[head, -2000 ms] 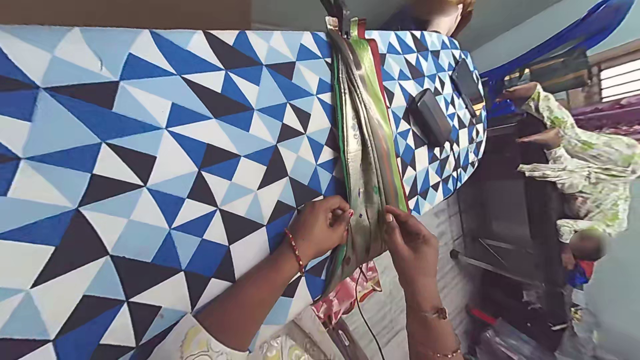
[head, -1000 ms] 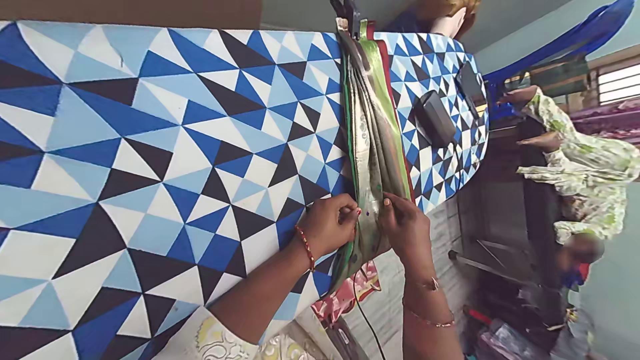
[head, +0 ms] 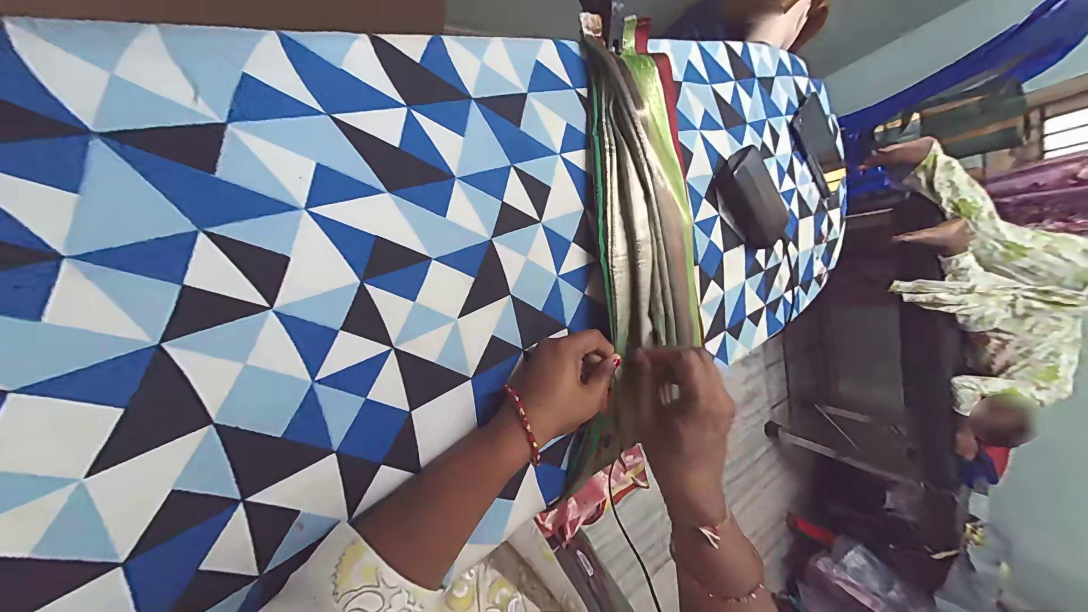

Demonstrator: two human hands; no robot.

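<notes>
A long strip of pleated cloth (head: 633,212), grey-green with green and red edges, lies across a padded board covered in blue, white and black triangles (head: 340,255). My left hand (head: 565,382), with a beaded bracelet at the wrist, pinches the cloth's left edge between thumb and fingertips. On the right side of the pleats is my right hand (head: 688,408), its fingers bent down on the cloth and somewhat blurred. At the far end of the strip a dark clip-like object (head: 599,13) touches the folds; its shape is partly cut off.
A black box-like object (head: 752,197) and a dark flat object (head: 816,136) rest at the board's right end. A thin black cable (head: 625,527) hangs below the near edge by pink cloth (head: 595,501). At the right, a person in patterned clothing (head: 1011,263) is beside a dark table.
The thumb and fingers of my right hand have shifted on the pleats, and the hand now reaches further left over the cloth. My left hand stays at the left edge.
</notes>
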